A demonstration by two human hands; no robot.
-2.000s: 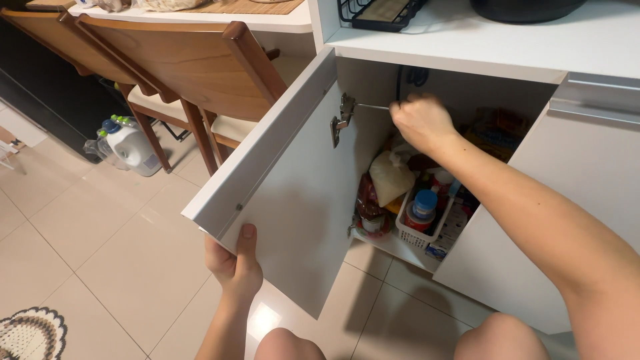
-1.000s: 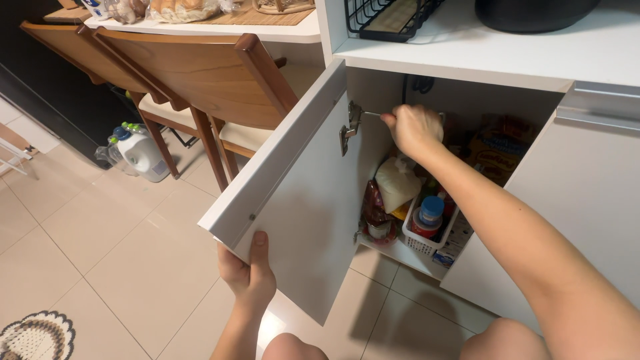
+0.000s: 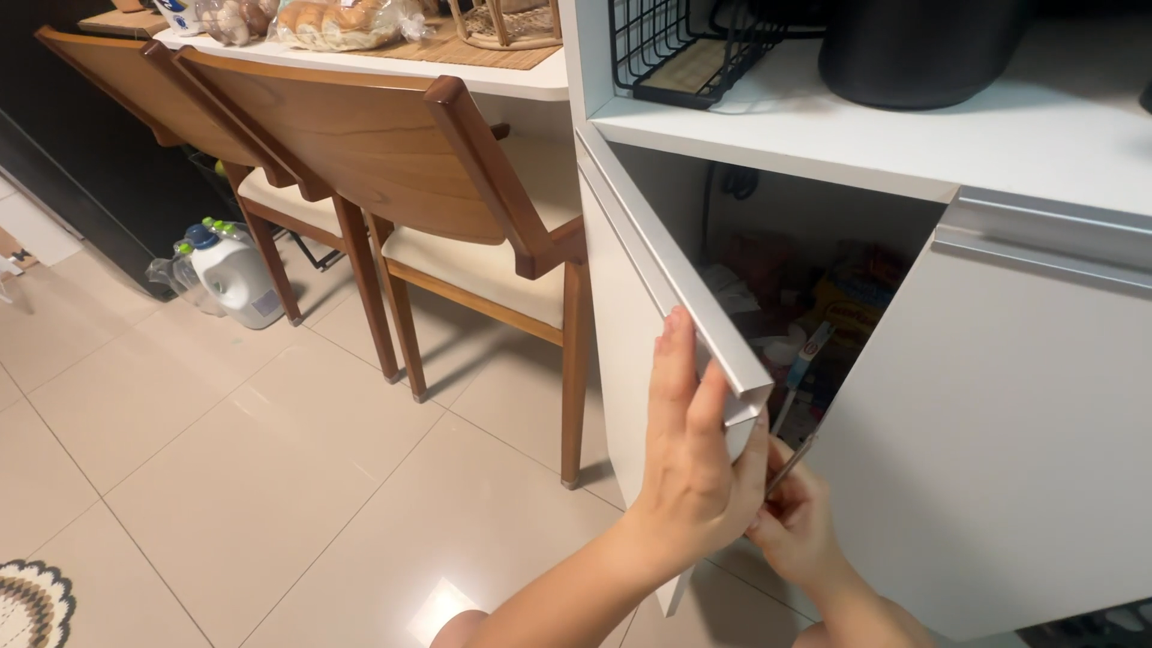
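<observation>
My left hand grips the free edge of the white cabinet door, its fingers over the aluminium edge profile. The door stands partly swung out from the cabinet. Just right of that edge, lower down, my right hand holds a thin metal tool, perhaps a screwdriver; its far end lies by the neighbouring door's edge. The right hand's fingertips are partly hidden behind the left hand and the door. The hinges are hidden from view.
Wooden chairs stand left of the cabinet beside a table with bagged bread. Plastic jugs stand on the floor. A neighbouring white door is at the right. A black wire basket and a black appliance sit on the shelf above.
The door has swung partway toward the cabinet, with my left hand on its edge. My right hand has moved from the upper hinge inside down to beside the left hand.
</observation>
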